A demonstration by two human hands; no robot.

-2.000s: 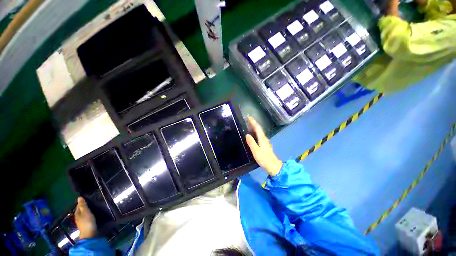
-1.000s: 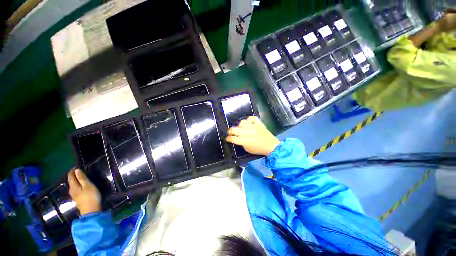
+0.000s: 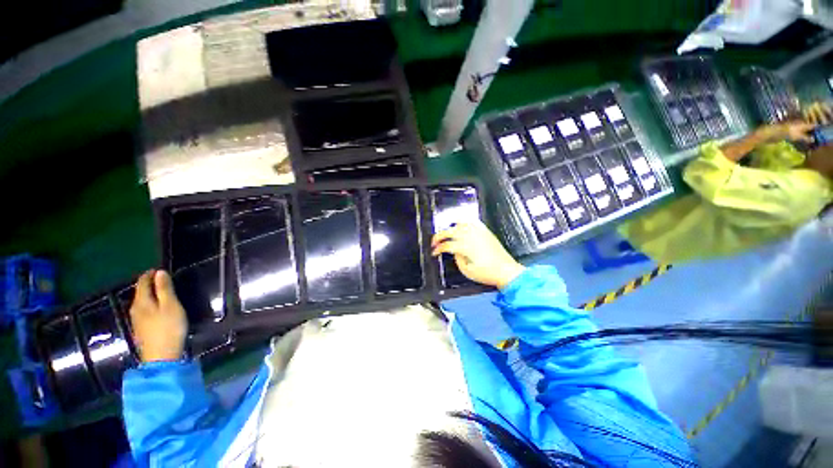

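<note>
A long black foam tray (image 3: 320,311) lies across the bench in front of me, with several glossy black phone screens (image 3: 398,239) in a row of pockets. My left hand (image 3: 158,315) is at the tray's left end, thumb up along its edge; its fingers are partly hidden. My right hand (image 3: 475,253) lies over the rightmost screen (image 3: 457,212), fingertips bent onto its face near the left edge. Whether it grips anything is not clear. Behind, another black foam tray (image 3: 413,114) holds dark screens, partly covered by the front tray.
Another tray with screens (image 3: 89,340) lies at lower left, near blue bins (image 3: 27,274). Pale stained cardboard (image 3: 173,146) is at back left. A pale post (image 3: 479,73) stands before a clear blister tray (image 3: 574,167) of labelled units. A person in yellow (image 3: 740,196) works at right.
Over two seconds my right hand has moved from the tray's right edge onto the rightmost screen. The view has turned, so the tray now looks more level. My left hand stays at the left end.
</note>
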